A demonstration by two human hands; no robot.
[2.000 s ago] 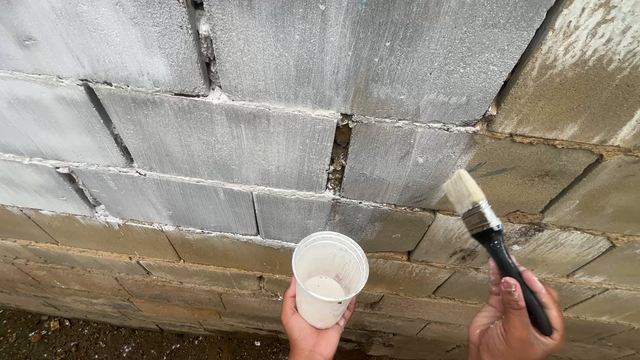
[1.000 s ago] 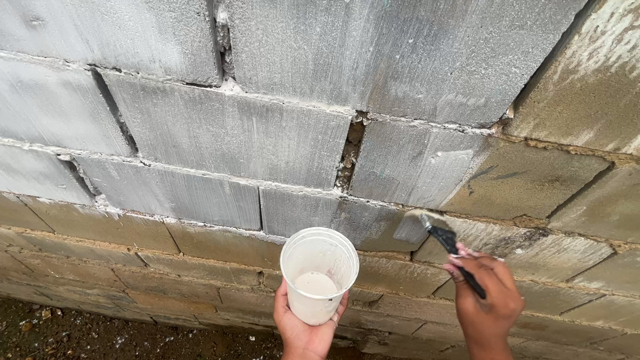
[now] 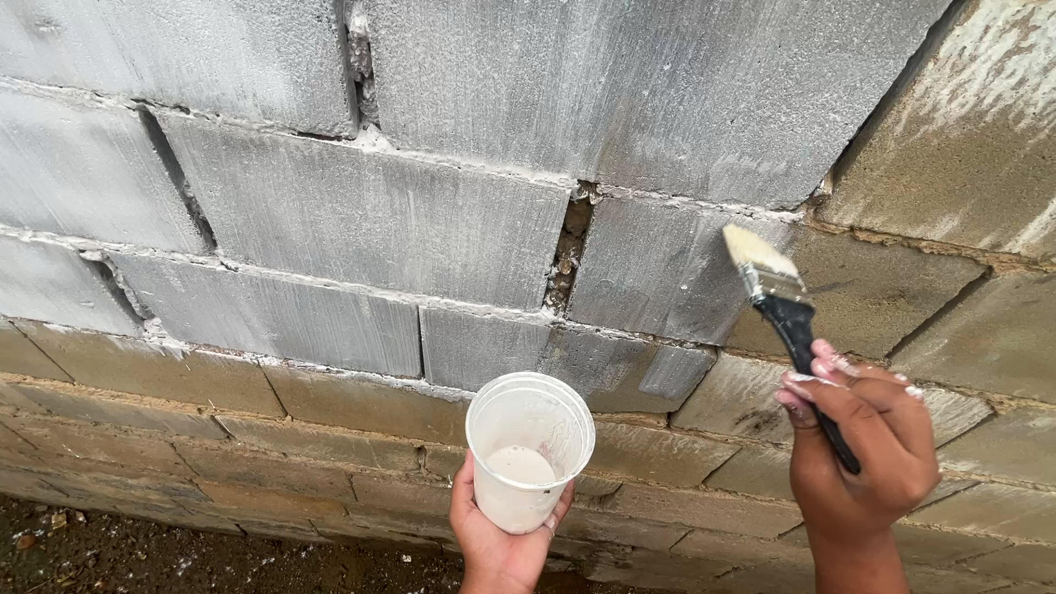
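Observation:
My left hand (image 3: 507,549) holds a white plastic cup (image 3: 528,503) from below, near the bottom centre. Whitish liquid (image 3: 518,466) lies in the cup, and smears mark its inner wall. At the right, my right hand (image 3: 866,454) grips the black handle of a paintbrush (image 3: 780,289), with white spots on the fingers. The brush's pale bristles point up and left, at or just off the concrete block wall (image 3: 371,214); contact cannot be told. Whitish-grey coating covers the upper left and middle blocks, while blocks at the right (image 3: 874,289) and below are brown.
Mortar joints run between the blocks, and a deep, rough gap (image 3: 571,247) stands open between two coated blocks. Dark soil (image 3: 206,553) with small debris lies along the foot of the wall at the lower left.
The brush was lower, at the block near the cup, one second ago; my right hand has raised it. A grey-white patch on that lower block was not there two seconds ago.

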